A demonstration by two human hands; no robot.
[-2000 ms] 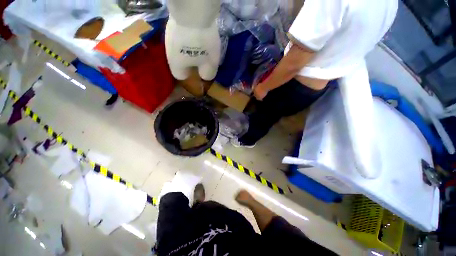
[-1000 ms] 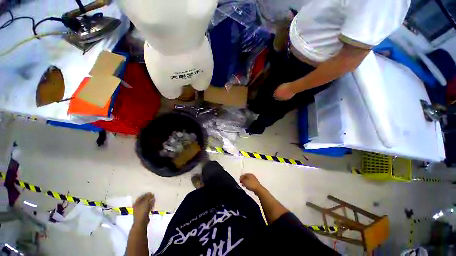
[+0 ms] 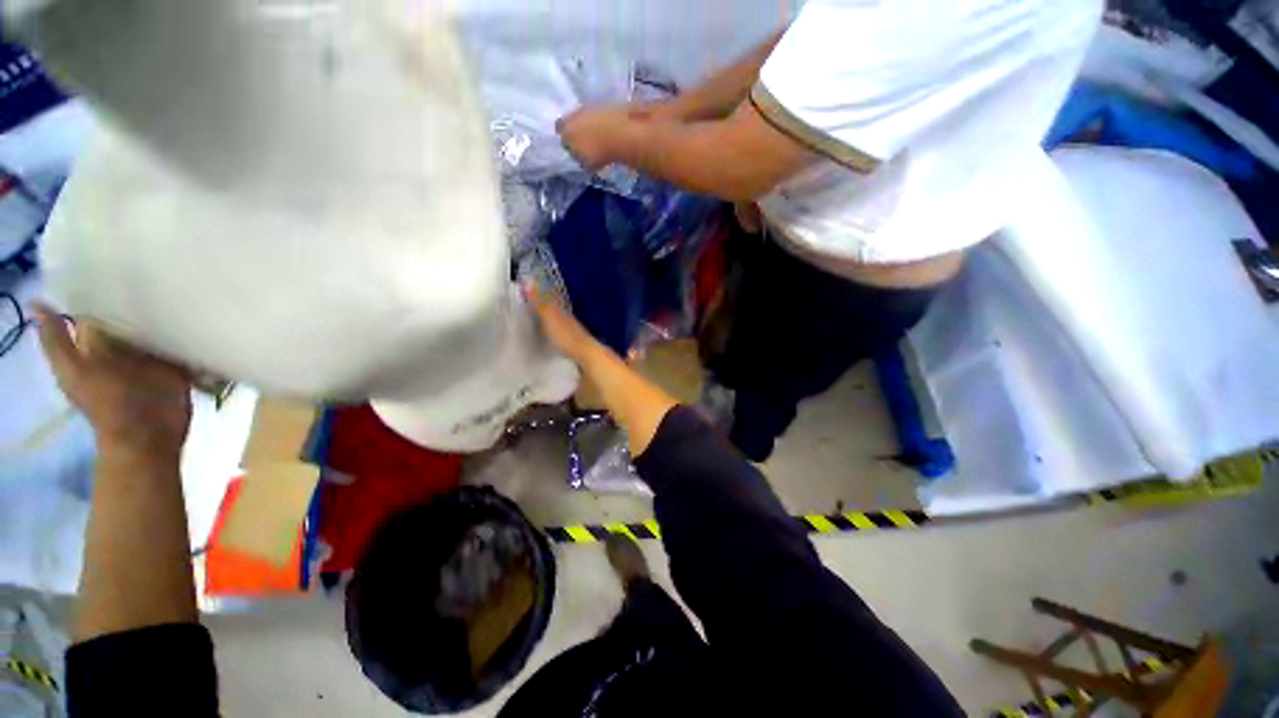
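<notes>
A large cream dress form (image 3: 302, 239) fills the upper left, close to the camera and tilted. My left hand (image 3: 126, 386) is at its left lower side, fingers partly hidden behind it. My right hand (image 3: 558, 326) is at its right side near the hip, fingers up against it. The form's base is hidden. The black bag-lined waste bin (image 3: 372, 617), with scraps and cardboard inside, stands on the floor below the form.
A person in a white shirt (image 3: 898, 126) stands at right, hands on clear poly bags (image 3: 540, 119). A red box (image 3: 372, 484) stands beside the bin. A white-covered table (image 3: 1108, 337) is at right, a wooden stool (image 3: 1192, 687) at lower right. Striped tape (image 3: 870, 520) crosses the floor.
Both my hands have risen from my sides to the dress form, which now looks much larger and closer. The other person's hands have moved up to the poly bags.
</notes>
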